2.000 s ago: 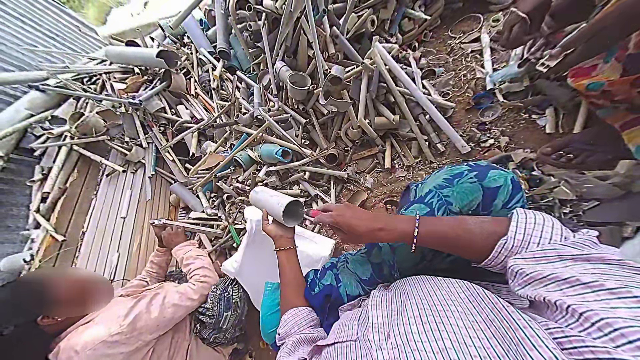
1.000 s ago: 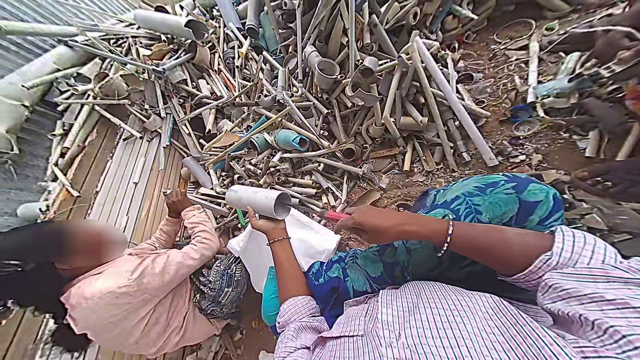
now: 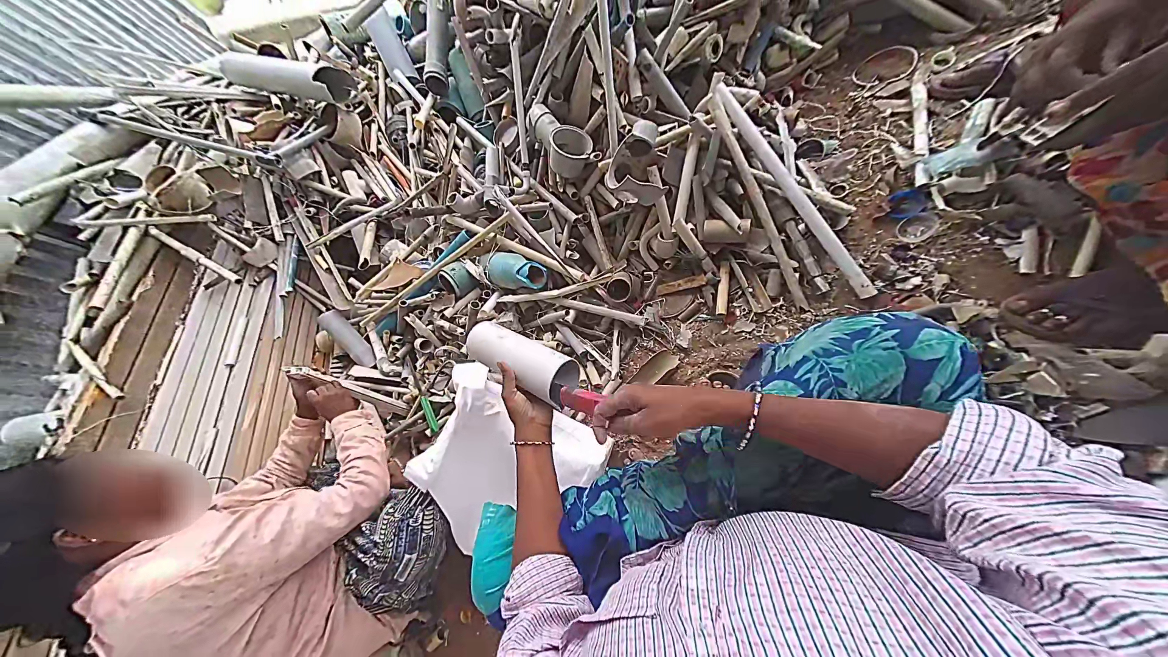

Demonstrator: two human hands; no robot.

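A short, wide grey plastic pipe lies slantwise over white cloth or sheeting by my lap. My left hand holds the pipe from below, near its open right end. In my right hand is a tool with a red handle, its front at the pipe's open end. Whatever blade or tip the tool has is hidden at the pipe mouth. Beyond the pipe lies a broken blue pipe piece in the heap.
A large heap of scrap plastic pipes spreads ahead. At left, a person in a pink shirt handles a strip beside wooden slats. Another person's hand and foot show at right. Corrugated metal sheet stands at the far left.
My right hand with the red-handled tool stays at the pipe's open end, and my left hand keeps its hold. The pipe now tilts more steeply down to the right than one second ago.
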